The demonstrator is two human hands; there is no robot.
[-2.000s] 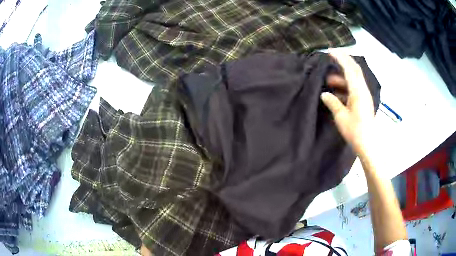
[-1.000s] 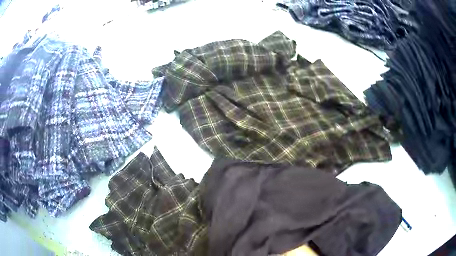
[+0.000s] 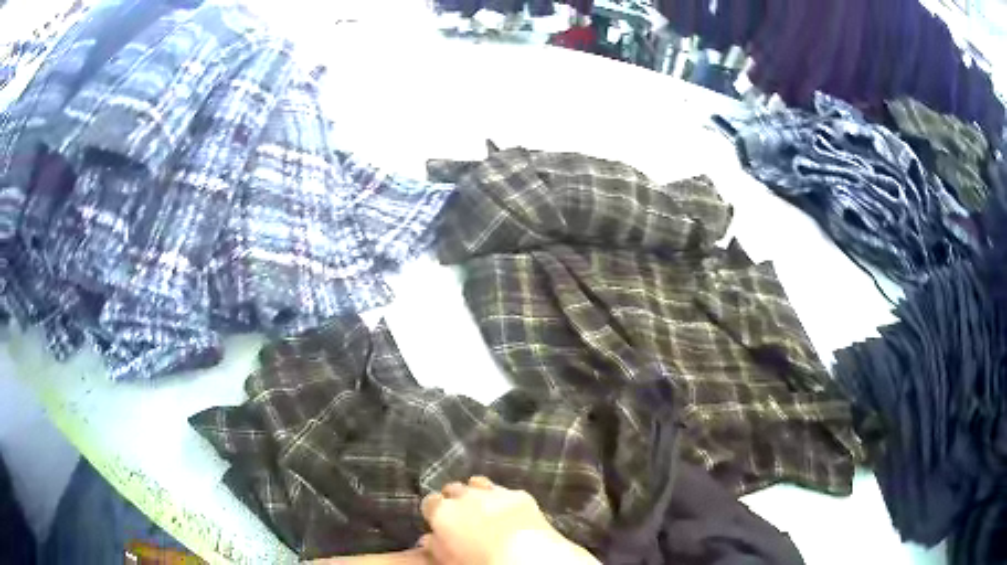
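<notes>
The brown-olive plaid garment [image 3: 364,475] lies bunched at the near edge of the table. Its dark lining [image 3: 723,524] shows at the lower right, cut off by the picture's bottom edge. My right hand [image 3: 491,528] is low in the middle, fingers curled on the plaid cloth. My left hand [image 3: 381,558] shows only as a strip of skin at the bottom edge, meeting the right hand; its fingers are hidden. A second brown-olive plaid garment [image 3: 663,320] lies just beyond, touching the near one.
Blue-white plaid garments [image 3: 221,210] are piled at the left. Navy-black garments [image 3: 939,386] lie at the right, with a grey-white patterned bundle [image 3: 850,177] behind them. Dark maroon cloth [image 3: 861,50] is at the top right. The white table's worn yellow-green rim [image 3: 122,486] curves at lower left.
The view has lifted and shifted left. The lining was spread wide under my right hand; now more plaid shows and the lining is a small part at lower right. My right hand is on the plaid.
</notes>
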